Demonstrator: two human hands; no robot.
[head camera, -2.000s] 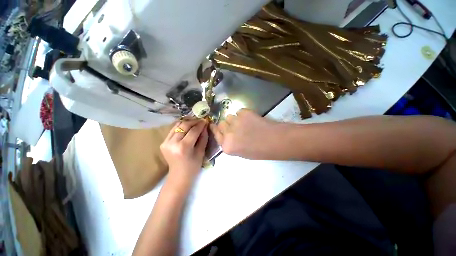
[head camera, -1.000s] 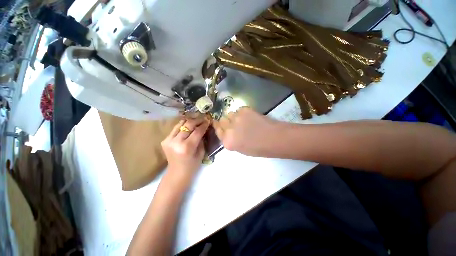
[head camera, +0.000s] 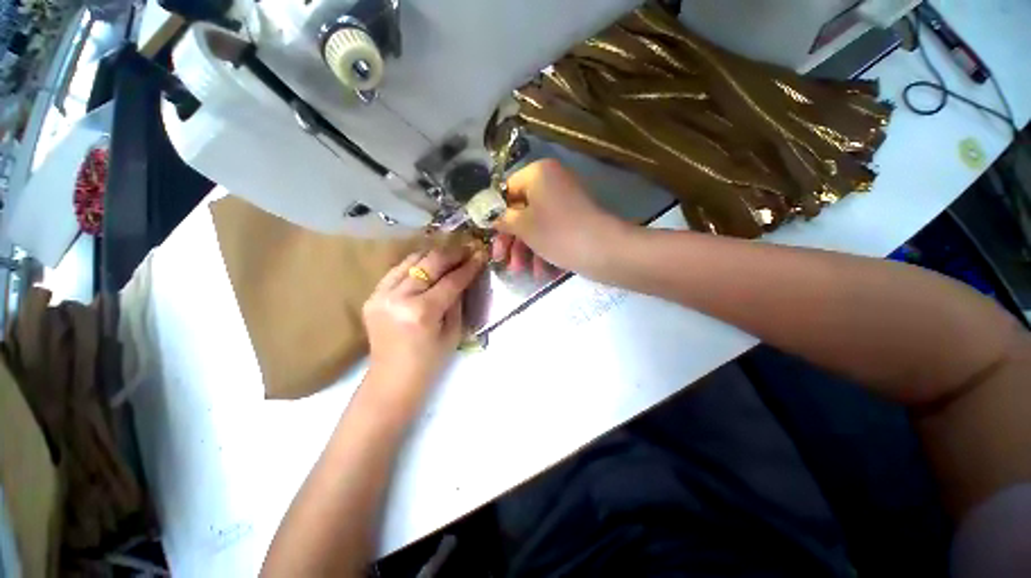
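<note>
The tan fabric panel (head camera: 296, 305) lies under the white sewing machine head (head camera: 266, 158), left of the needle area. My left hand (head camera: 414, 316), with a ring, holds the panel's edge with its fingertips beside the presser foot area. My right hand (head camera: 556, 222) is raised beside the small cream knob (head camera: 486, 207), with thumb and index finger bent together near it. Whether those fingers hold anything is hidden. The needle and the stitched edge are too small and covered to make out. The shiny metal bed (head camera: 505, 291) shows below my right hand.
A fan of brown zippers (head camera: 724, 119) with gold teeth lies right of the needle. A dark and red tool (head camera: 955, 47), a black cord (head camera: 925, 96) and a yellow-green disc (head camera: 971, 154) are at the far right. Brown folded cloth (head camera: 70, 395) hangs at left.
My right hand has risen from the bed to beside the cream knob. My left hand stays at the panel's edge. The view has shifted, so the machine head sits higher and further right.
</note>
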